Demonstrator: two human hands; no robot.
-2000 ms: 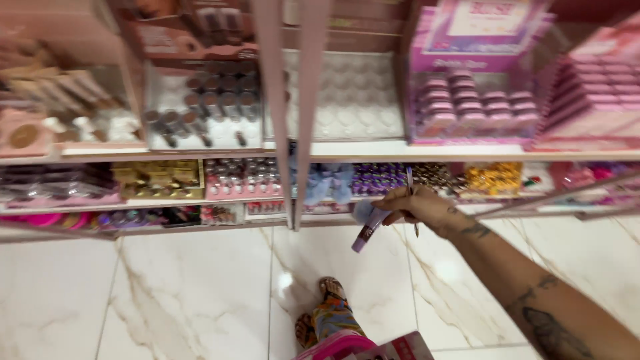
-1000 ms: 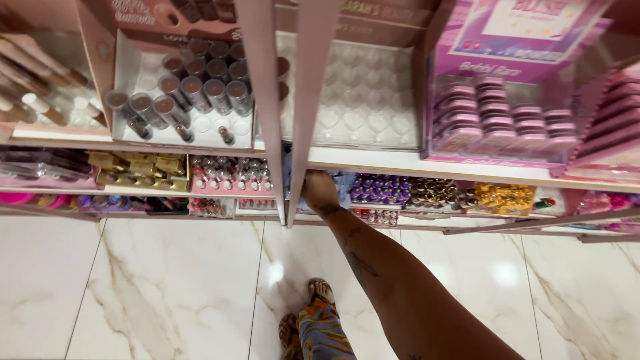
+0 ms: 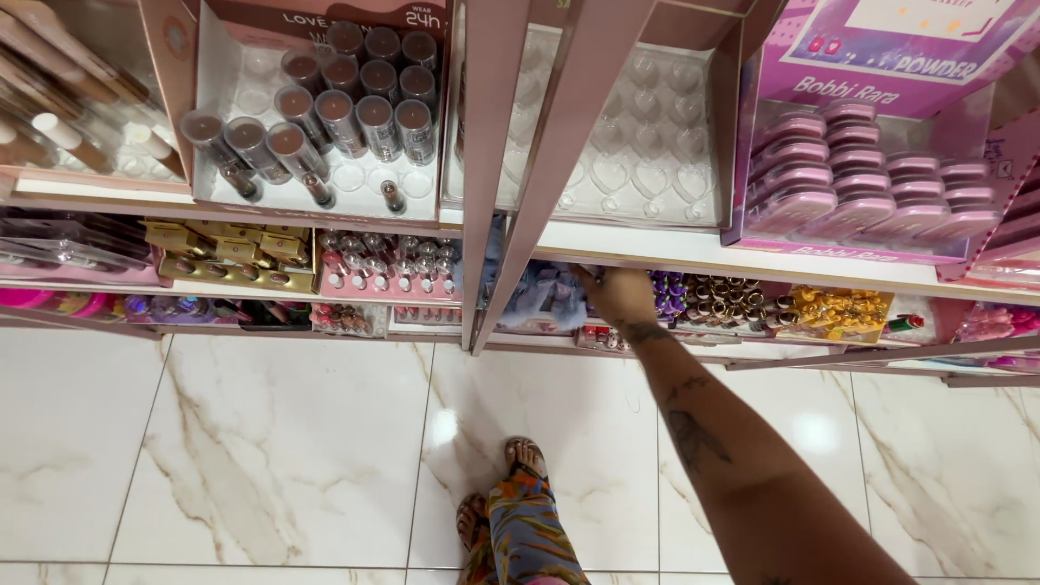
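Note:
My right hand [image 3: 621, 299] reaches from the right into a lower shelf, at the right end of a group of pale blue fluffy items [image 3: 548, 302]. Its fingertips point left and are partly hidden under the upper shelf edge, so what they hold cannot be told. Just right of the hand stand small purple-topped items [image 3: 669, 294], then brown-and-gold ones [image 3: 723, 301]. Above it, a clear plastic tray with heart-shaped slots [image 3: 648, 130] lies on the upper shelf. My left hand is out of view.
A shelf upright [image 3: 561, 154] rises left of my hand. Brown-capped tubes [image 3: 337, 114] and pink powder compacts [image 3: 861, 179] stand on the upper shelf. A box of yellow items [image 3: 841, 310] is lower right. My sandalled feet [image 3: 525, 457] are on the marble-patterned floor [image 3: 284, 455].
Two seconds ago my right hand held a purple tube with a fluffy blue part in front of the shelves. It has moved into the lower shelf, and the tube is no longer distinguishable there.

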